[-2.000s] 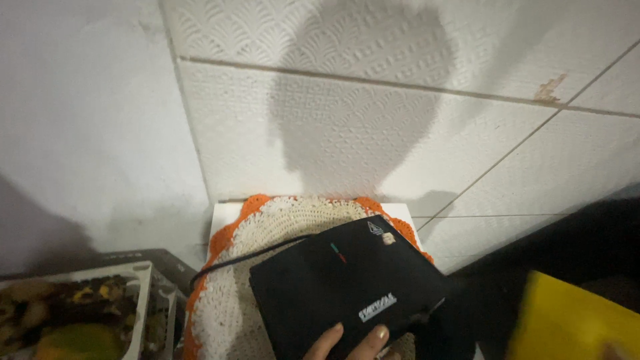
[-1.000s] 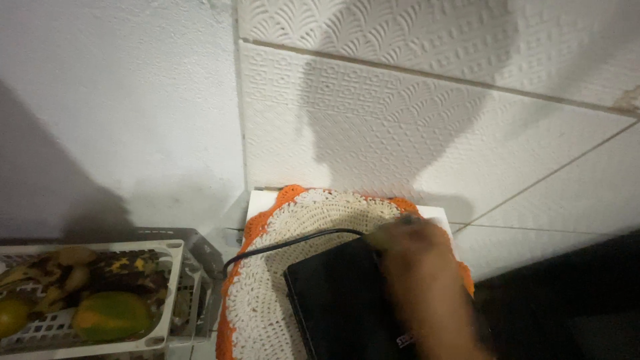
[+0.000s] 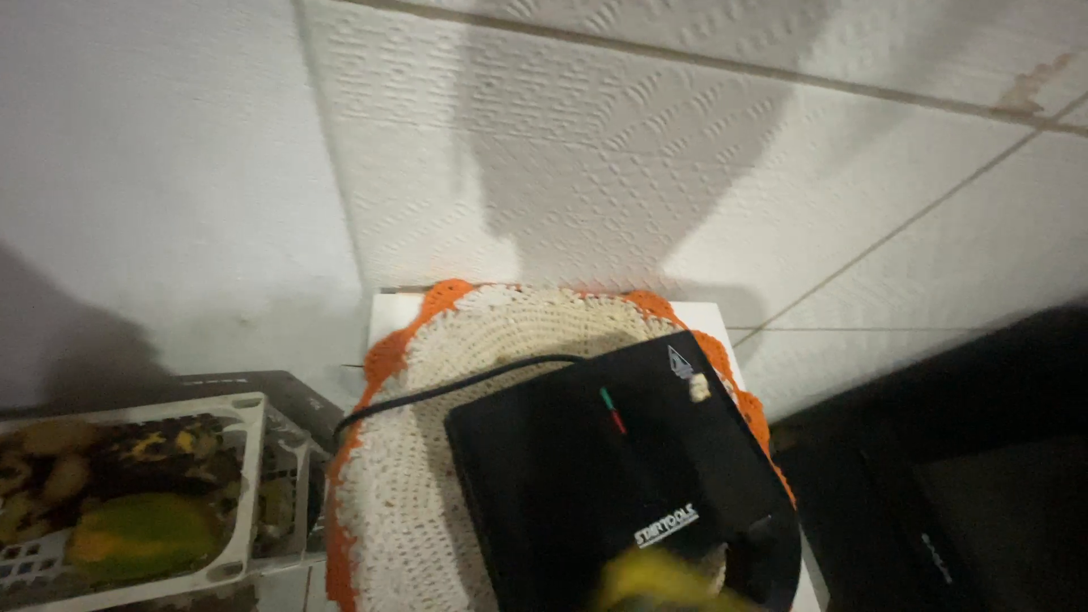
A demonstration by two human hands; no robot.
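Note:
A black electric appliance with a flat lid, perhaps a sandwich maker (image 3: 561,476), lies at a slant on a round cream crocheted doily (image 3: 387,501) with an orange border. Its lid bears the Startools name, a green and red mark and a small pale spot near the upper corner. A black power cord (image 3: 459,384) runs from its back edge to the left across the doily. Blurred over the lid's lower part is a yellow thing (image 3: 659,582), perhaps a cloth. No hand shows clearly, so what holds the yellow thing cannot be told.
At the lower left, a white plastic basket (image 3: 253,484) holds a green and orange fruit (image 3: 144,535) and darker produce. Behind the doily stands an embossed tiled wall (image 3: 578,187), which meets a plain wall (image 3: 170,170) at the left. A dark object (image 3: 926,476) fills the lower right.
The hand blurred over the lid a second ago has gone from view. Two seconds ago fingertips lay on the lid's near part and a yellow thing was at the right; now yellow is over the lid.

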